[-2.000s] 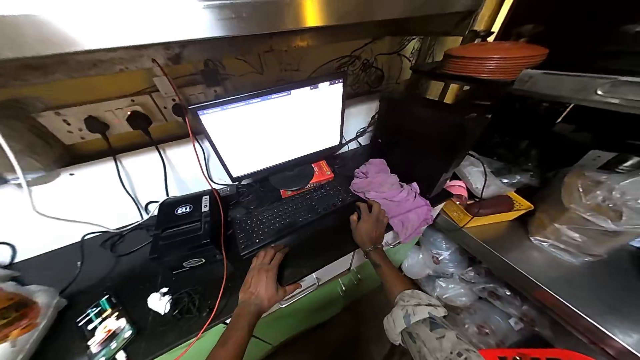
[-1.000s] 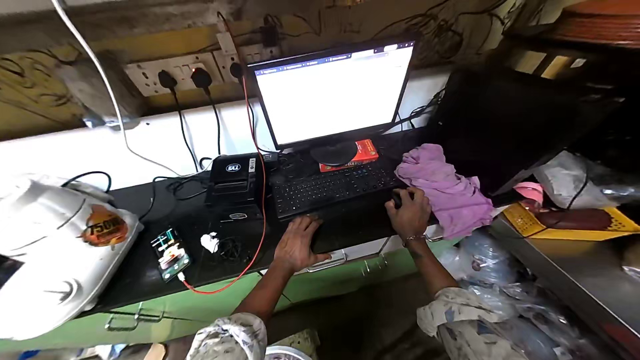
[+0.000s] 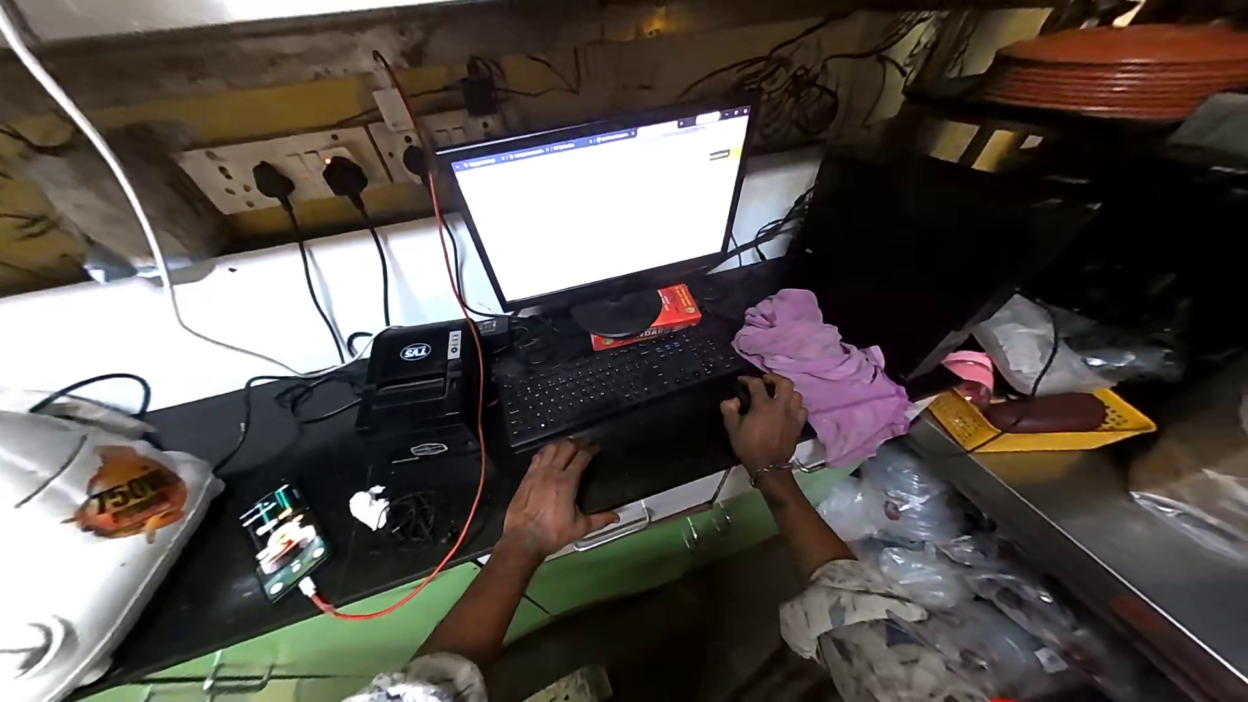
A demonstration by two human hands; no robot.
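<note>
My left hand (image 3: 552, 497) rests palm down on the front edge of the black counter, fingers apart and empty, just below the keyboard (image 3: 624, 385). My right hand (image 3: 765, 424) lies over a dark computer mouse (image 3: 743, 395), mostly hidden beneath the fingers. A crumpled purple cloth (image 3: 829, 375) lies to the right of that hand. Behind the keyboard stands a lit monitor (image 3: 604, 210), with a red box (image 3: 678, 307) by its base. A black receipt printer (image 3: 419, 390) sits left of the keyboard.
A phone (image 3: 285, 541) on a red cable (image 3: 481, 429) lies on the counter at left, beside a white appliance (image 3: 88, 546). Plugged wall sockets (image 3: 292, 168) are behind. At right are a yellow tray (image 3: 1053, 439), plastic bags (image 3: 916, 565) and stacked red plates (image 3: 1121, 73).
Both hands stay in nearly the same places, the right on the mouse and the left by the keyboard. The view has shifted between frames.
</note>
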